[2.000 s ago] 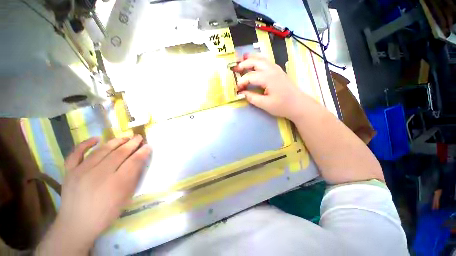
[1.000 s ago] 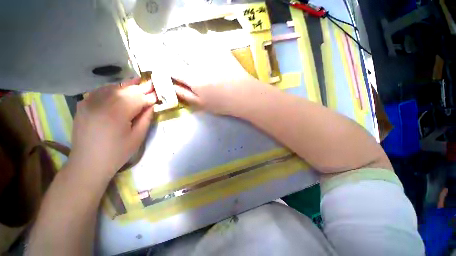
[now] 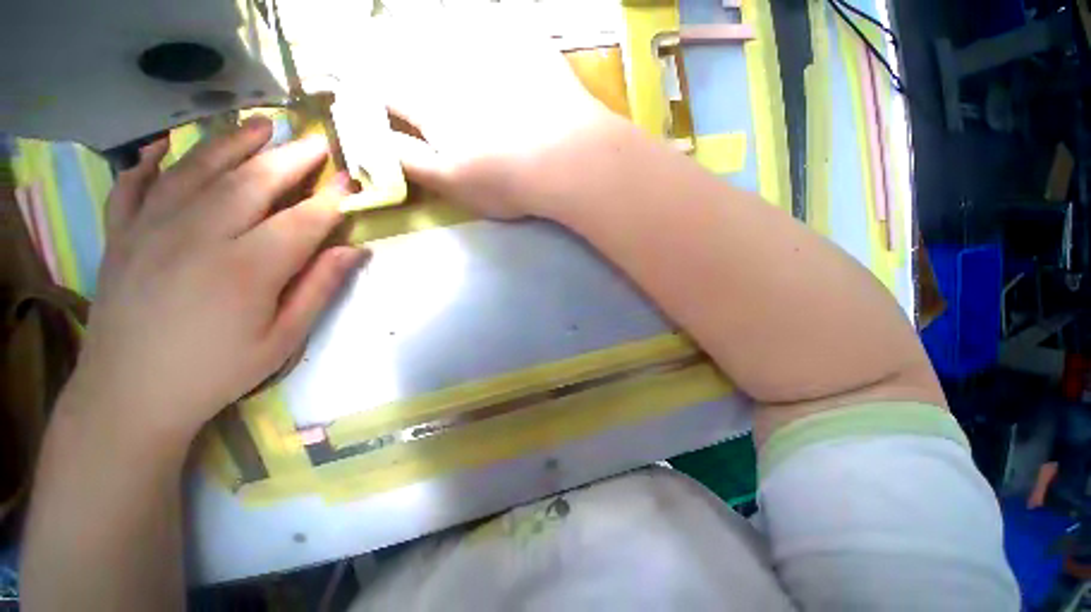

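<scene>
The pale sewing template (image 3: 479,287) with yellow tape strips and narrow slots lies in front of me. My left hand (image 3: 209,257) lies spread on its left part, fingertips beside a pale yellow clamp arm (image 3: 371,161). My right hand (image 3: 479,132) is at the other side of this clamp arm, washed out by the lamp's glare; its fingers are partly lost in the light, and I cannot tell whether they grip anything. A brown piece (image 3: 595,78) shows through a template opening beyond my right wrist.
The white machine head (image 3: 132,66) hangs at the upper left, close above my left fingers. A black cord (image 3: 867,36) lies at the upper right. Brown material (image 3: 24,359) is at the left edge. Blue bins (image 3: 963,311) stand at the right.
My right hand has moved left from the template's right part to the clamp arm. My left hand was drawn in at the clamp arm one second ago and is now spread flatter, further left.
</scene>
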